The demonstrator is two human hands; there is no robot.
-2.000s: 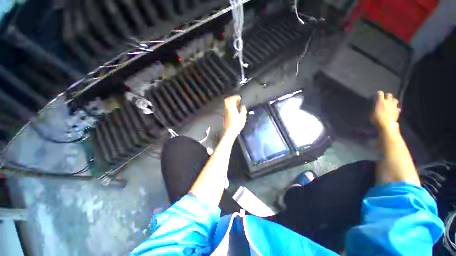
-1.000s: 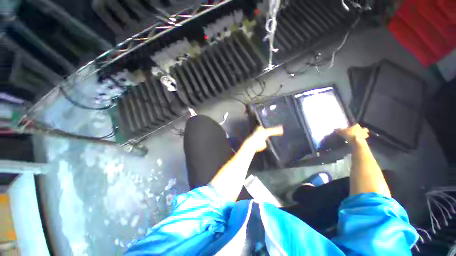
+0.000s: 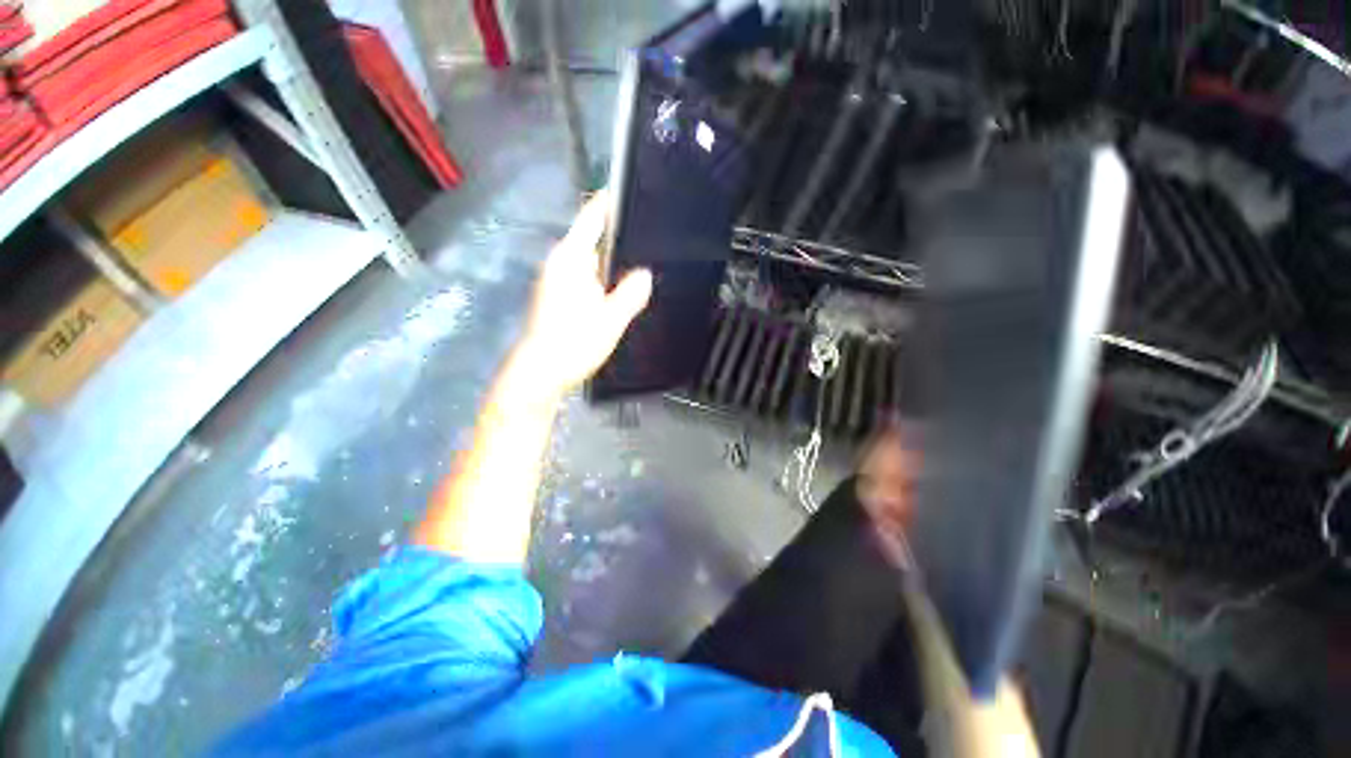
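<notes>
My left hand point(image 3: 578, 311) grips a dark screen unit point(image 3: 674, 222) by its left edge and holds it upright, with white handwriting and a small white label near its top. My right hand point(image 3: 892, 481) is blurred and partly hidden behind a second screen unit point(image 3: 985, 385). It holds this unit raised and tilted, its pale edge to the right. The two units are apart, in front of the wire rack.
Wire shelving point(image 3: 830, 258) with black slotted holders point(image 3: 793, 367) stands ahead; looped white cables point(image 3: 1185, 444) hang at right. Black trays point(image 3: 1133, 681) lie at lower right. A pale metal shelf point(image 3: 267, 267) with cartons point(image 3: 193, 222) and red trays point(image 3: 111, 59) stands at left.
My hands have gone from the two-screen tray on the floor to holding one raised screen unit each. The view has swung, bringing the pale shelf in at left and the trays to lower right.
</notes>
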